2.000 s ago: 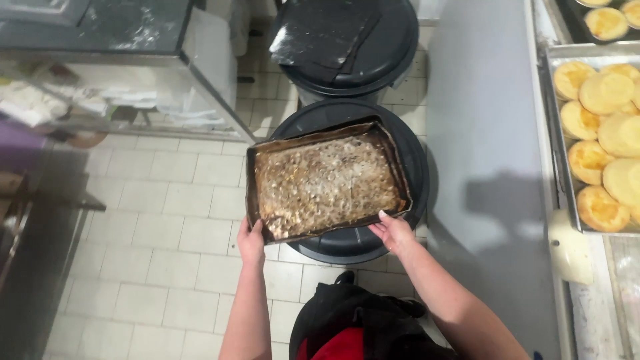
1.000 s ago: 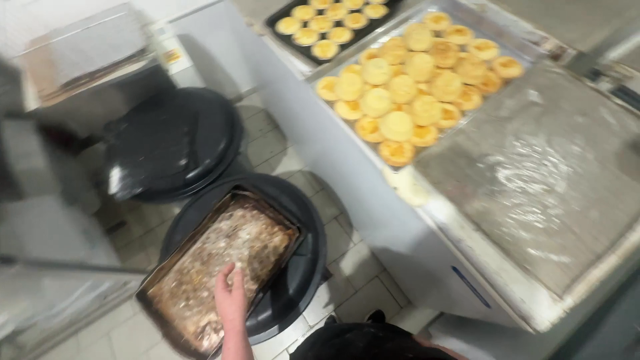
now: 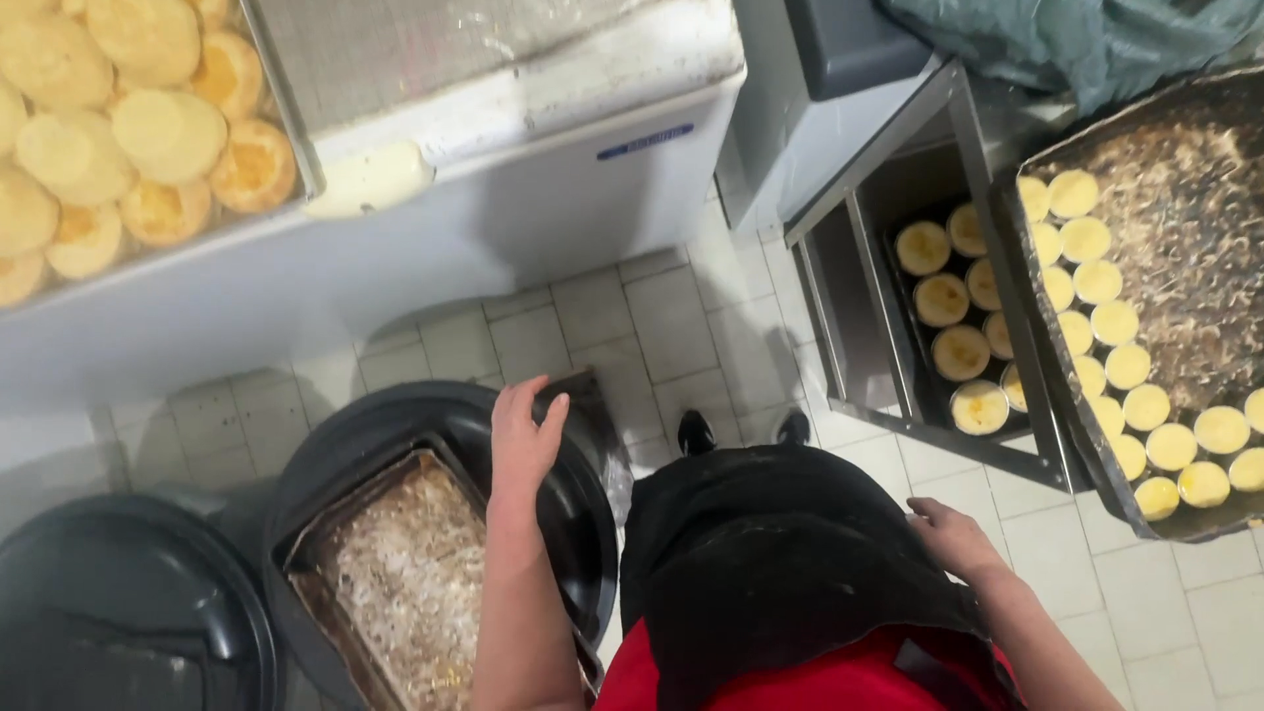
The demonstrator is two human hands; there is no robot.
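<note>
My left hand [image 3: 528, 430] is raised with its fingers apart, holding nothing. Below and beside it a worn rectangular baking tray [image 3: 405, 583] lies on the round black lid [image 3: 326, 434] of a bin. My right hand [image 3: 953, 538] hangs beside my black apron [image 3: 790, 553], fingers loosely curled, nothing seen in it. Nearest to that hand, at the right, is a large dark baking tray [image 3: 1185, 267] with small round yellow pastries [image 3: 1172, 446] along its left and lower sides.
A metal rack [image 3: 1007, 296] holds another tray of round pastries [image 3: 940, 299]. Round baked pastries [image 3: 168, 136] fill a tray on the white chest freezer [image 3: 583, 207] at upper left. A second black lid [image 3: 128, 602] is at lower left. Green plastic [image 3: 1096, 49] lies at top right.
Two seconds ago both hands held the worn tray over the black lid; now it lies on the lid, released by both. The view has swung far to the right.
</note>
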